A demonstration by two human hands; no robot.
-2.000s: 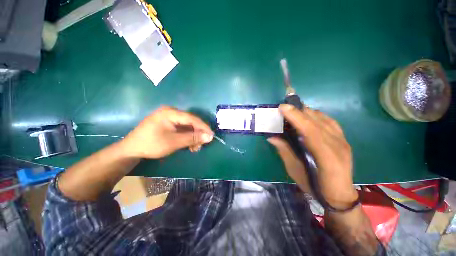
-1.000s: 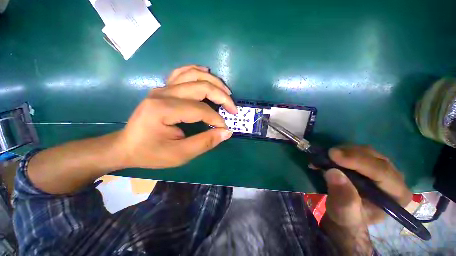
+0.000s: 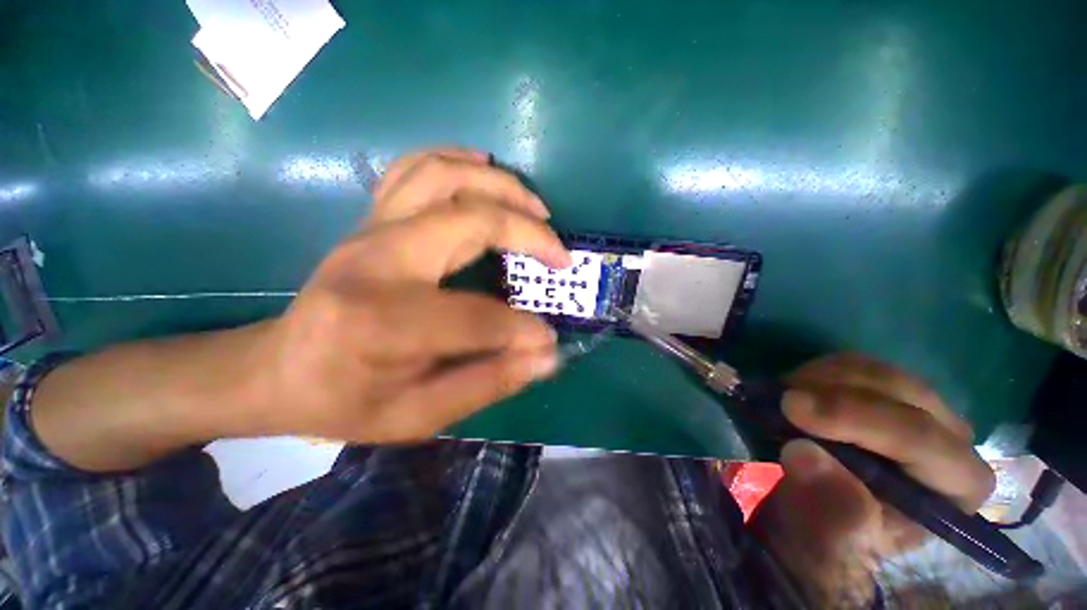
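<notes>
The phone board assembly point(image 3: 695, 293) lies on the green mat in front of me, its white dotted keypad area at the left and a pale grey rectangle at the right. My left hand point(image 3: 423, 312) lies over its left end and holds the thin solder wire point(image 3: 179, 296) between thumb and finger; the fingertips are slightly blurred. My right hand point(image 3: 888, 447) holds the black soldering iron point(image 3: 876, 467). Its metal tip is at the lower edge of the board's middle, near the wire end; contact is hard to tell.
A stack of white LCD pieces point(image 3: 272, 45) lies at the upper left. The solder reel stand point(image 3: 24, 292) is cut off at the left edge. A round amber-rimmed jar point(image 3: 1049, 268) stands at the right, beside a black object point(image 3: 1064, 411).
The iron came from above the board to its middle, then shifted to its lower edge. My left hand moved onto the board's left end with the wire. The view has shifted closer.
</notes>
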